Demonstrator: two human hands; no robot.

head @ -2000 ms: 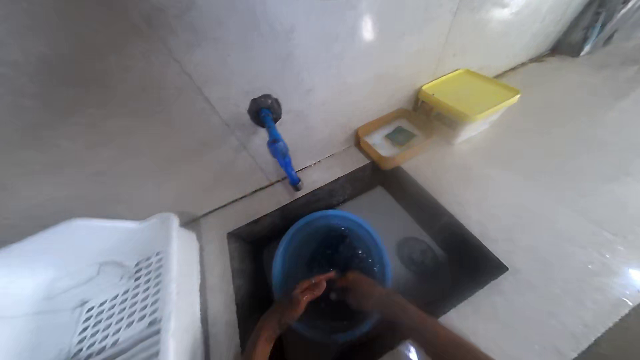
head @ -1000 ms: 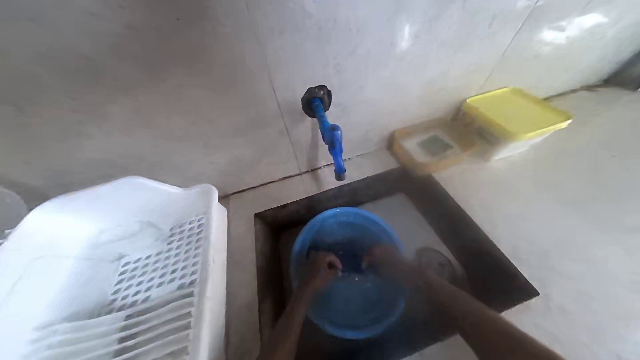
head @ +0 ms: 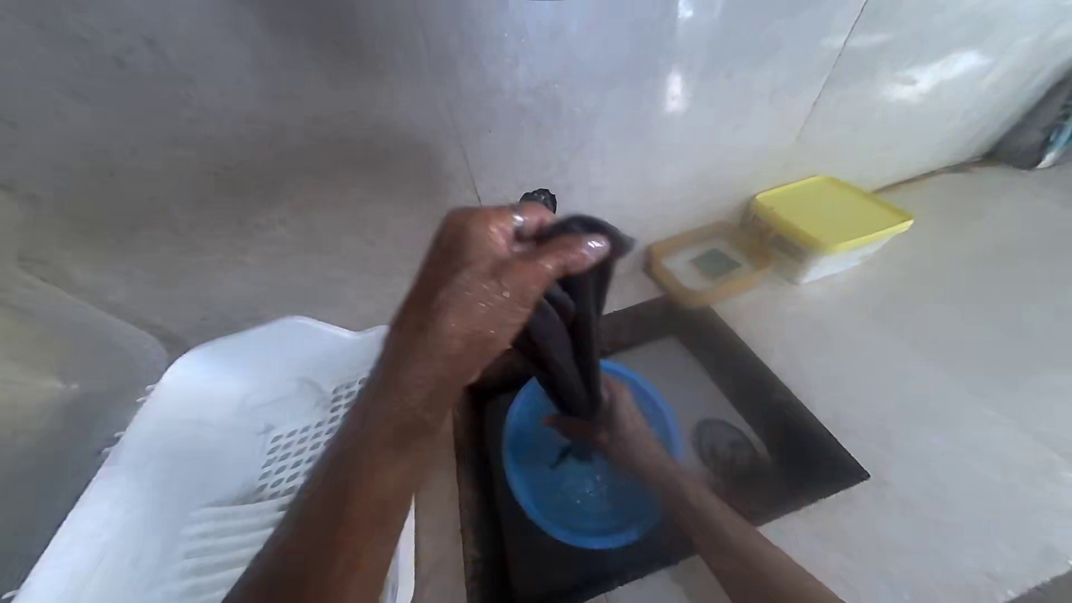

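A dark wet cloth point(head: 574, 335) hangs from my left hand point(head: 502, 276), whose thumb and fingers pinch its top in front of the tap. Lower down, my right hand point(head: 611, 423) is closed around the cloth's lower part, over the blue plastic basin point(head: 657, 402). Water lies in the basin, with something small and dark in it. The basin stands inside a dark-edged sink point(head: 779, 402). Of the tap, only its dark wall fitting point(head: 538, 198) shows; my left hand and the cloth hide the rest.
A white plastic dish rack point(head: 226, 377) stands left of the sink. Behind the sink's right side are a tan soap tray point(head: 670, 272) with a green pad point(head: 716, 263) and a yellow-lidded tub point(head: 829, 213). A round drain strainer point(head: 727, 448) lies right of the basin.
Both hands were low in the basin. My left hand has risen far above it with the dark cloth, and my right hand has come up to hold the cloth's lower part.
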